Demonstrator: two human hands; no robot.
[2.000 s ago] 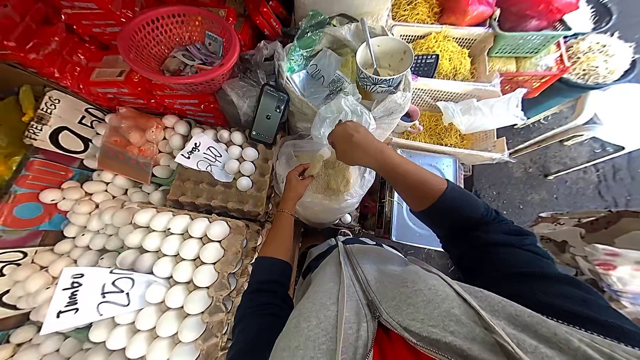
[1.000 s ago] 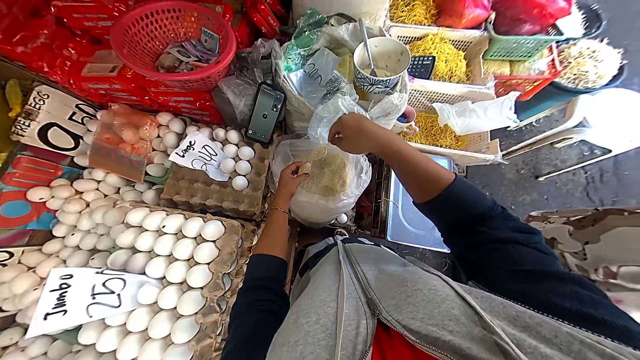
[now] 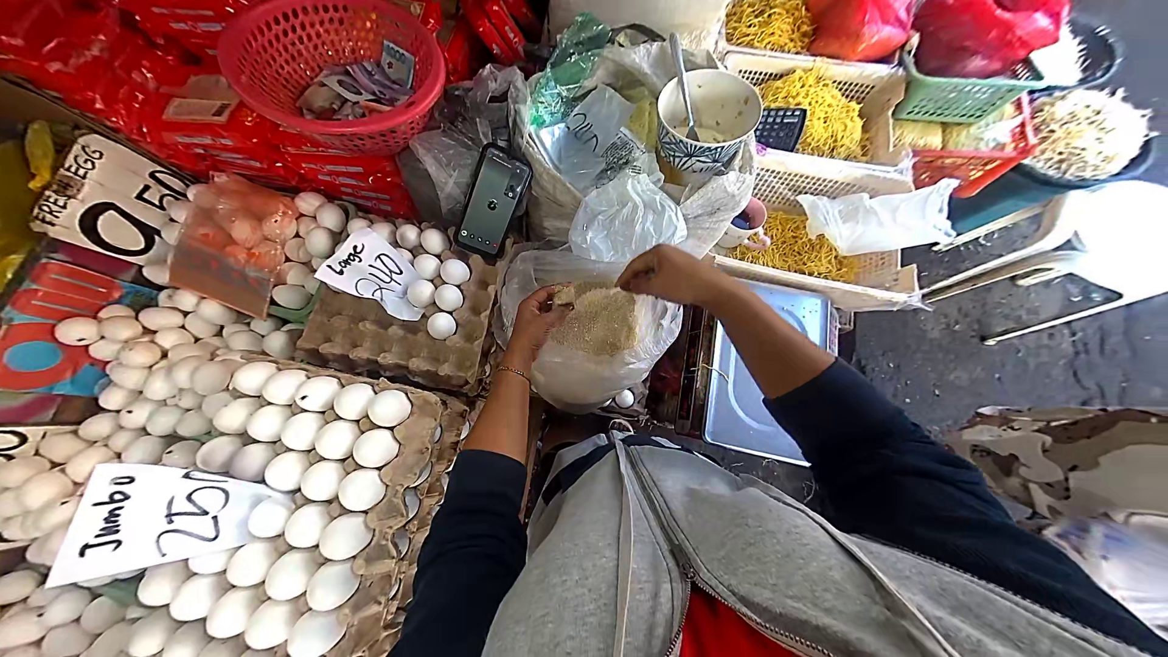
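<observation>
A clear plastic bag [image 3: 584, 370] stands open in front of me, with pale, grain-like contents [image 3: 598, 319] inside. At its left side, my left hand [image 3: 540, 319] pinches a small pale piece between thumb and fingertips, over the contents. My right hand [image 3: 671, 274] is at the bag's upper right, its fingers curled together and pointing down; whether it holds anything cannot be told. Just beyond it lies a crumpled, thin clear plastic bag [image 3: 628, 217]. Behind that, a patterned paper bucket [image 3: 710, 119] holds a spoon [image 3: 683, 82].
Egg trays [image 3: 365, 557] full of white eggs and handwritten price signs [image 3: 164, 516] fill the left. A smartphone [image 3: 494, 201] leans near a pink basket [image 3: 333, 132] of banknotes. Crates of yellow noodles [image 3: 812, 114] stand at upper right, above a metallic tray [image 3: 766, 383].
The pale strip seen between my hands two seconds ago no longer shows there. My left hand has moved slightly lower, to the bag's left side, and the bag's contents are more visible.
</observation>
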